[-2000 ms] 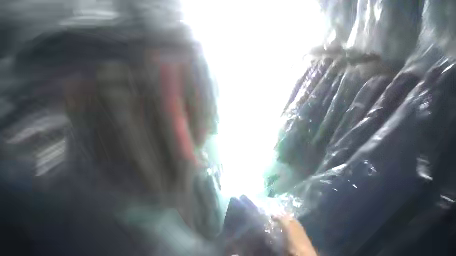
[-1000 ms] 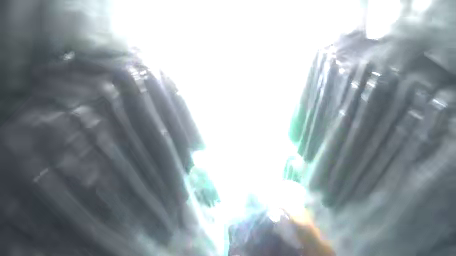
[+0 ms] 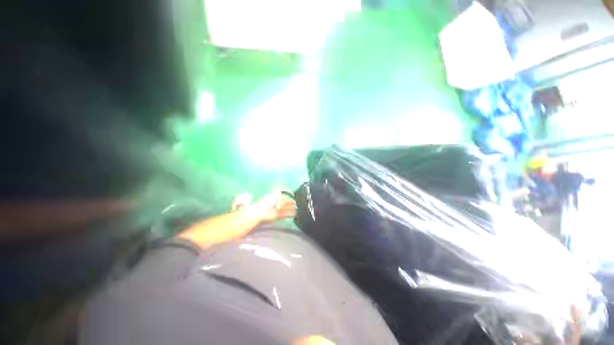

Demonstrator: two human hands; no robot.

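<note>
Dark bagged garments (image 3: 417, 229) under clear glossy film lie across the middle and right, in front of my grey-clothed body. My left hand (image 3: 279, 205) reaches in from the lower left and is closed at their near left end, by the gathered film. A small skin-coloured patch shows at the bottom edge, and a faint one shows through the film at the lower right. I cannot tell which of these, if either, is my right hand, and its grip cannot be seen.
A dark blurred mass (image 3: 81, 87) fills the left side, with a brownish streak low in it. The green floor (image 3: 377, 74) lies ahead, glaring. Blue plastic sacks (image 3: 498, 114), a white box-like object (image 3: 474, 47) and a pale bench with small items are at the right.
The view has moved from between two rows of hanging bagged garments to the green floor and bench side. The bagged garments in front of me and my left forearm now show much more fully.
</note>
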